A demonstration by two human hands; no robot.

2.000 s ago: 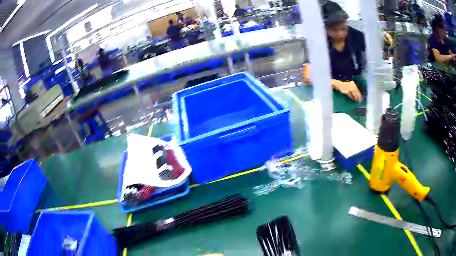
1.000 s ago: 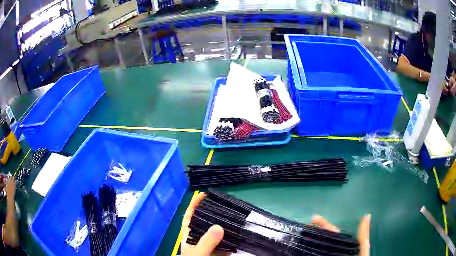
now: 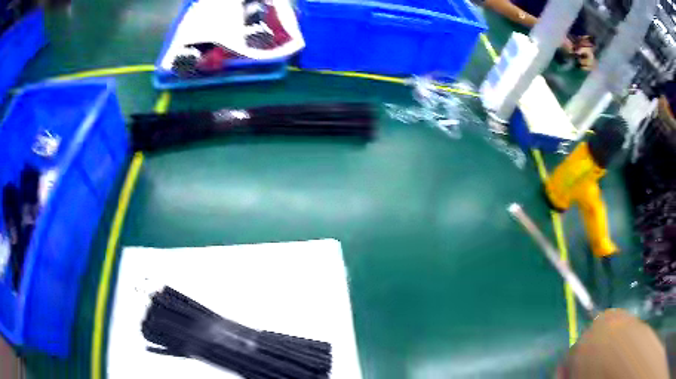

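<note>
A short black wire bundle [image 3: 233, 337] with a shiny wrap at its middle lies slanted on a large white sheet [image 3: 296, 270] at the bottom left of the bench. No hand touches it. A longer black wire bundle [image 3: 296, 121] lies behind, across the yellow line. My right hand [image 3: 615, 351] is a blurred, cut-off shape at the bottom right edge, near the steel ruler's end; its fingers cannot be made out. A skin-toned sliver [image 3: 7, 366] at the bottom left edge may be my left hand or arm.
A deep blue bin [image 3: 89, 185] holding black bundles stands left. A shallow blue tray [image 3: 222, 79] and large blue bin [image 3: 385, 37] stand behind. Clear film [image 3: 437, 107], a steel ruler [image 3: 552, 255] and a yellow heat gun [image 3: 582, 185] lie right. Another person's hand [image 3: 582, 52] shows at the back.
The short bundle has left my hands and lies on the white sheet, which now shows. My hands have moved apart to the picture's edges. The view has turned right and down.
</note>
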